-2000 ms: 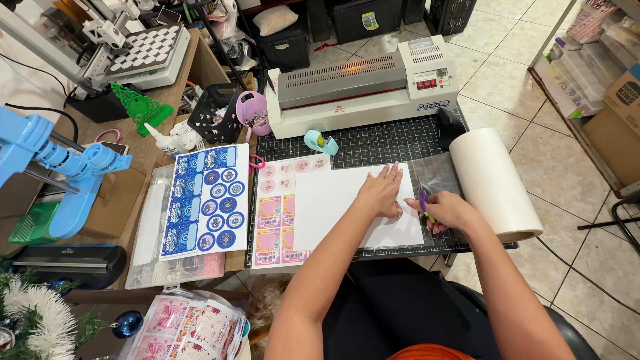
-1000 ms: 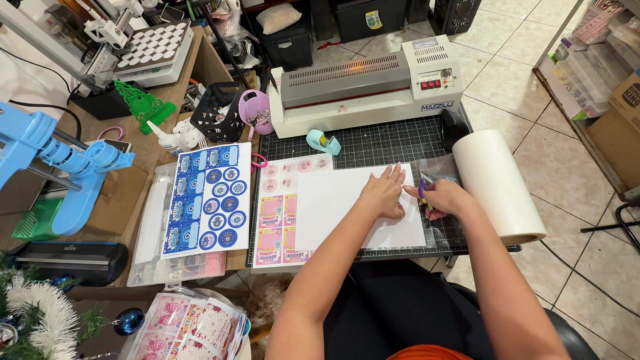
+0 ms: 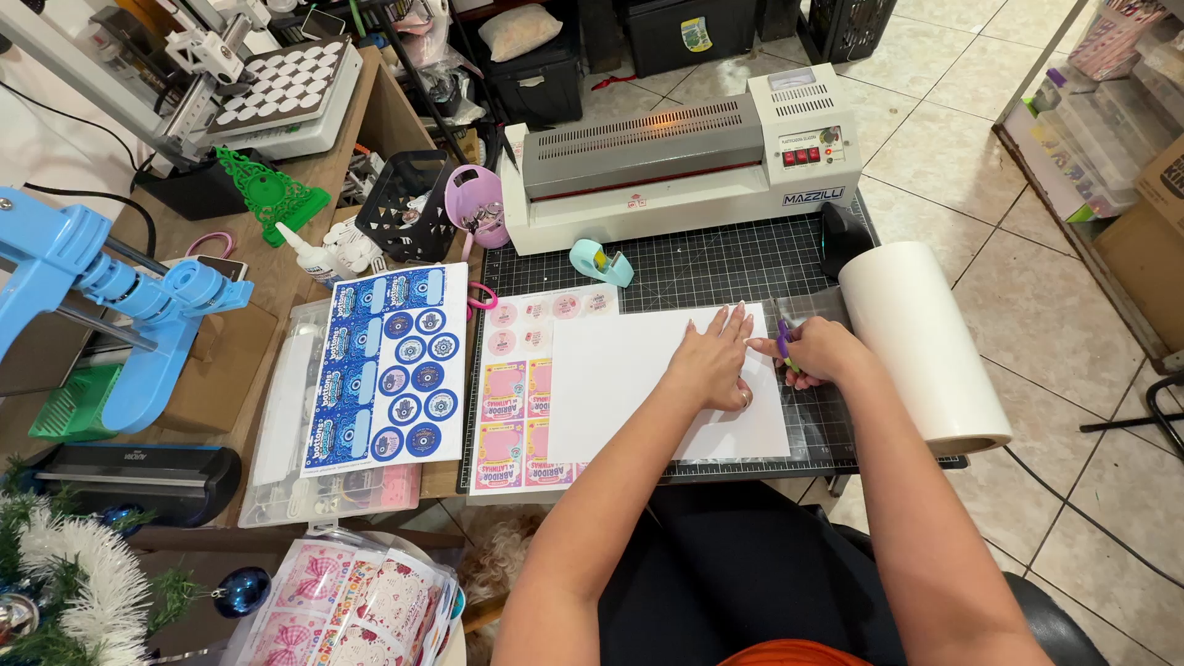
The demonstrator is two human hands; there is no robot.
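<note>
My left hand [image 3: 712, 363] lies spread flat on a blank white sheet [image 3: 620, 398], which partly covers a pink printed sheet [image 3: 504, 398]. My right hand [image 3: 814, 351] is closed around a small purple and green cutting tool [image 3: 788, 344] at the sheet's right edge; its exact kind cannot be told. Clear film [image 3: 814, 305] lies under and beside that hand, leading toward a large white roll [image 3: 925, 342] on the right. A black gridded cutting mat [image 3: 684, 268] is beneath them. A turquoise tape dispenser [image 3: 601, 263] stands above the white sheet.
A Mazzilli laminator [image 3: 647, 148] spans the mat's back edge. A black mouse [image 3: 840, 240] sits near the roll. To the left are blue printed sheets [image 3: 393, 365] on a clear organizer case [image 3: 282, 416], pink-handled scissors [image 3: 481, 296], a lilac bucket [image 3: 476, 199] and a black basket [image 3: 407, 203].
My right hand has moved slightly up along the white sheet's right edge with the cutting tool. My left hand stays spread on the sheet.
</note>
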